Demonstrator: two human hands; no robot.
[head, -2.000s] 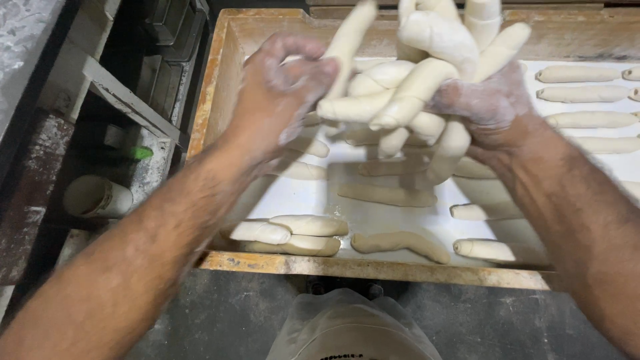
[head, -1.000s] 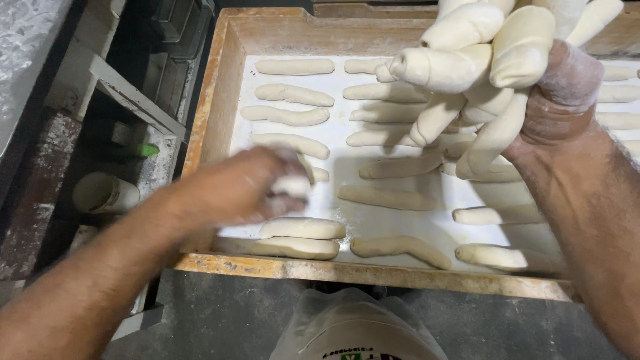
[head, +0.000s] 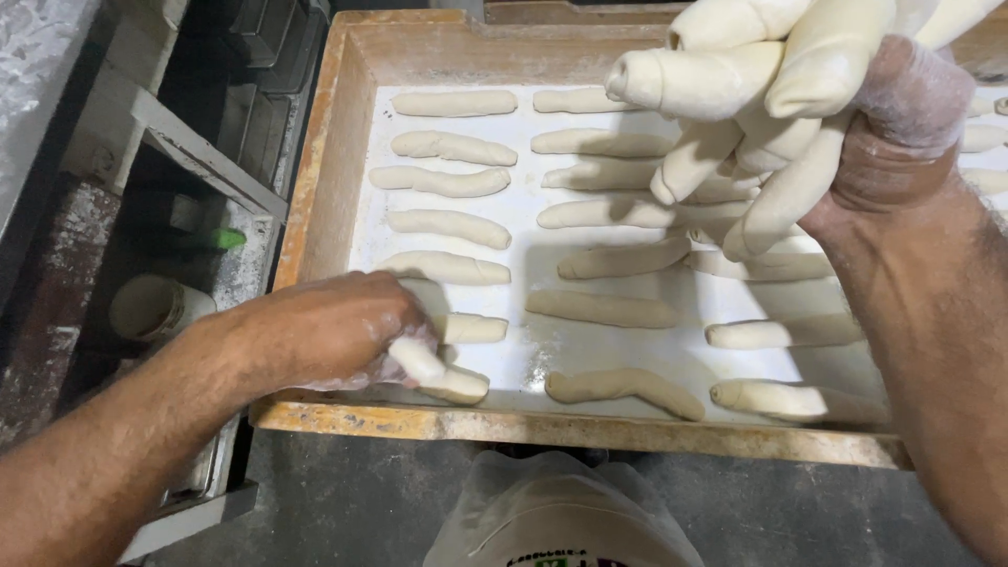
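Observation:
Rolled dough pieces (head: 454,102) lie in columns on the white floor of a wooden tray (head: 504,422). At the tray's near left corner, my left hand (head: 354,331) is closed around a short dough piece (head: 417,358), just over another dough piece (head: 461,386) on the tray floor. Over the right part of the tray, my right hand (head: 898,134) holds up a bunch of several dough rolls (head: 701,79), which hang out on both sides of its fingers. The bunch hides most of those fingers and some dough beneath.
At the left stands a dark shelf unit with metal pans (head: 264,35), a whitish round container (head: 153,307) and a green object (head: 228,238). The tray's raised left wall (head: 327,157) lies beside it. A plastic-covered apron (head: 563,512) shows below the tray's near edge.
My left hand has moved from the bunch down to the tray's near left corner. The dough pieces bunched there earlier now lie apart in the left column. My right hand still holds the bunch.

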